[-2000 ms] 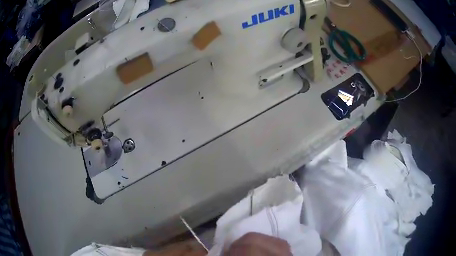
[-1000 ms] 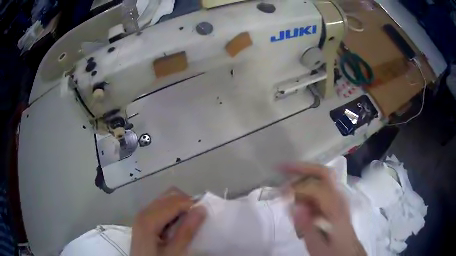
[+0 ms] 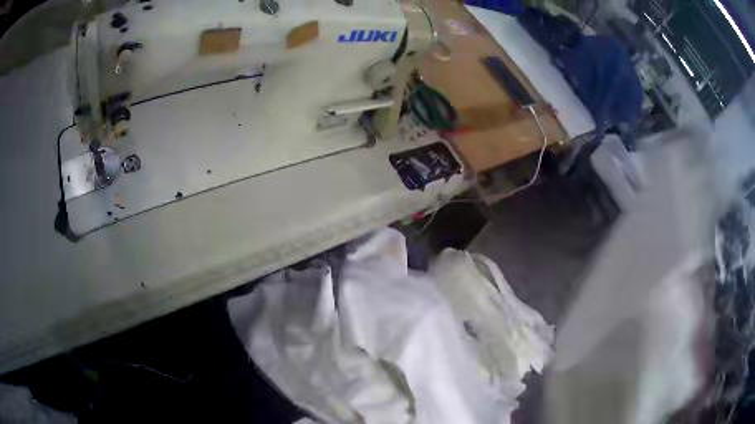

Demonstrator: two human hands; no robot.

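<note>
A white garment piece hangs blurred at the right side of the view, stretched from upper right down to the bottom edge. Neither of my hands shows clearly; any hand at that cloth is hidden or lost in the blur. More white cloth lies heaped below the front edge of the table, and a crumpled bundle of white pieces lies against its right side.
The cream JUKI sewing machine stands on the table. A black parts tray is at the table's edge. Green-handled scissors and a black slab with a white cable lie on brown cardboard. Blue cloth is behind.
The view has swung right. Both hands, seen at the white cloth in front of the table a second ago, are no longer distinguishable. A blurred white piece now hangs at the right.
</note>
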